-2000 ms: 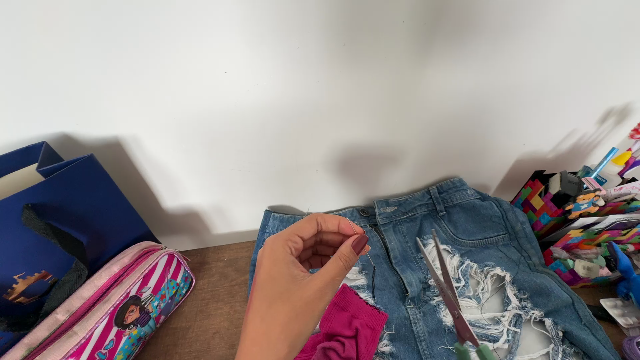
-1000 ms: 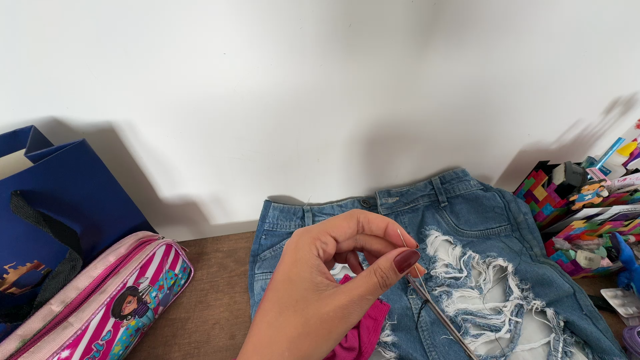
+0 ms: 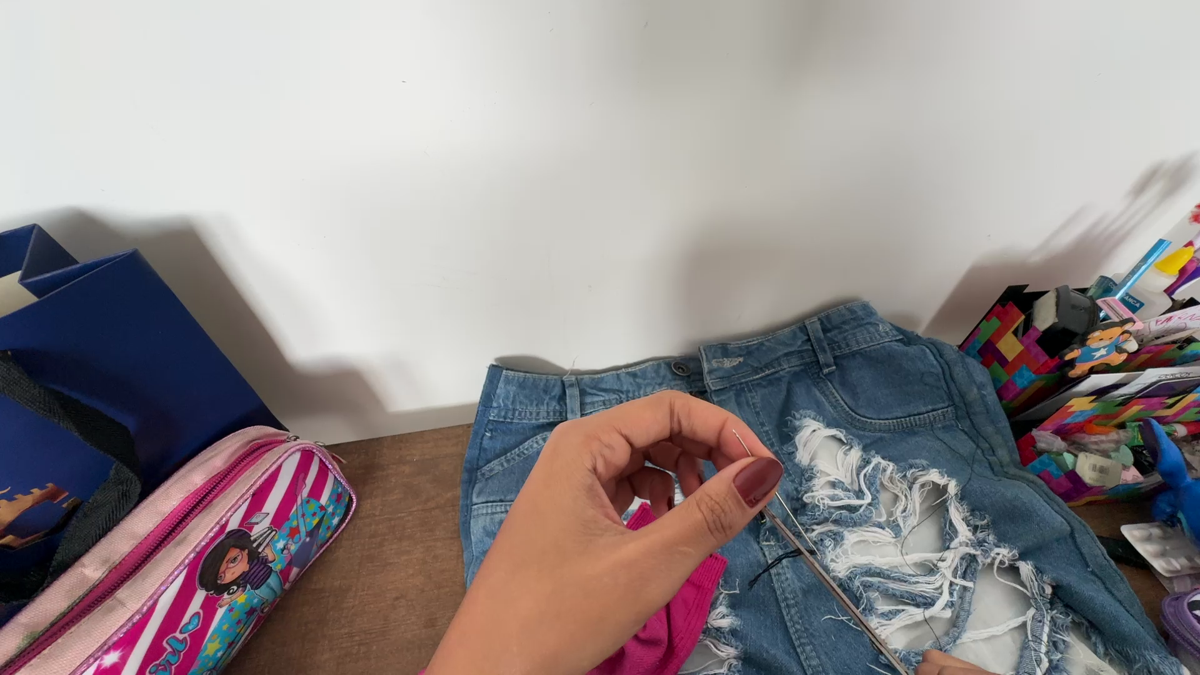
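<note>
My left hand (image 3: pixel 647 525) pinches a thin sewing needle (image 3: pixel 742 442) between thumb and forefinger, with a fine thread trailing from it. At the bottom edge, only the fingertips of my right hand (image 3: pixel 947 664) show, by the lower part of narrow metal scissors (image 3: pixel 830 586); their grip and handles are out of view. The scissors' tips reach up close to my left thumb. Beneath both hands lie blue denim jeans or shorts (image 3: pixel 881 384) with frayed white rips. A magenta cloth (image 3: pixel 680 609) lies on the denim, partly behind my left hand. A small dark thread tuft (image 3: pixel 783 562) lies near the scissors.
A pink striped pencil case (image 3: pixel 234 553) and a blue paper bag (image 3: pixel 141 366) stand at the left on the wooden table (image 3: pixel 394 534). At the right are a colourful block-patterned organizer (image 3: pixel 1003 347) full of stationery, a blue figure (image 3: pixel 1177 483) and a blister pack (image 3: pixel 1158 548). A white wall (image 3: pixel 562 187) rises behind.
Two seconds ago the scissors stood farther right of my left hand over the rips; their tips are now close to its thumb. My left hand has turned, and the needle now shows above the fingertips.
</note>
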